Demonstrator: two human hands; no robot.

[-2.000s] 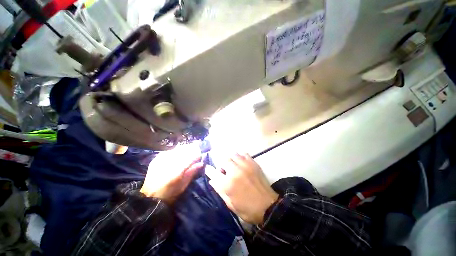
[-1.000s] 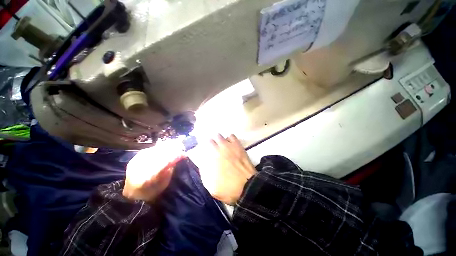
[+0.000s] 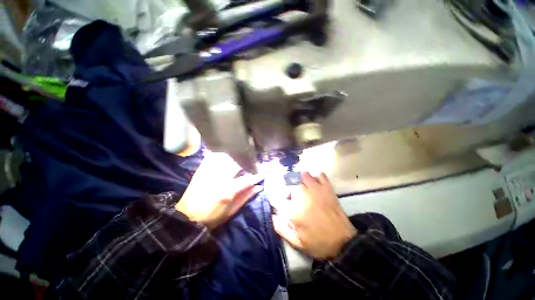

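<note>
Navy shell fabric (image 3: pixel 243 252) runs from the bottom centre up to the needle area of the cream sewing machine (image 3: pixel 375 64). More of it is bunched to the left. My left hand (image 3: pixel 217 190) lies on the fabric at the left of the needle, fingertips pinching an edge. My right hand (image 3: pixel 314 217) lies at the right of the fabric strip, fingers bent on its edge. A small dark piece (image 3: pixel 292 178) shows beside the right fingertips. Lamp glare hides the needle, presser foot and some fingertips.
Purple-marked snips (image 3: pixel 246 45) lie on top of the machine head. The tension knob (image 3: pixel 308 132) is above my hands. The white bed (image 3: pixel 410 217) stretches right to a control panel (image 3: pixel 522 187). A paper label (image 3: pixel 469 102) is on the arm. Plastic bags are at upper left.
The view has turned and shifted, so the machine head sits further right and more of the left-hand navy fabric shows. Both hands stay at the needle area; my left fingers now show more clearly on the edge.
</note>
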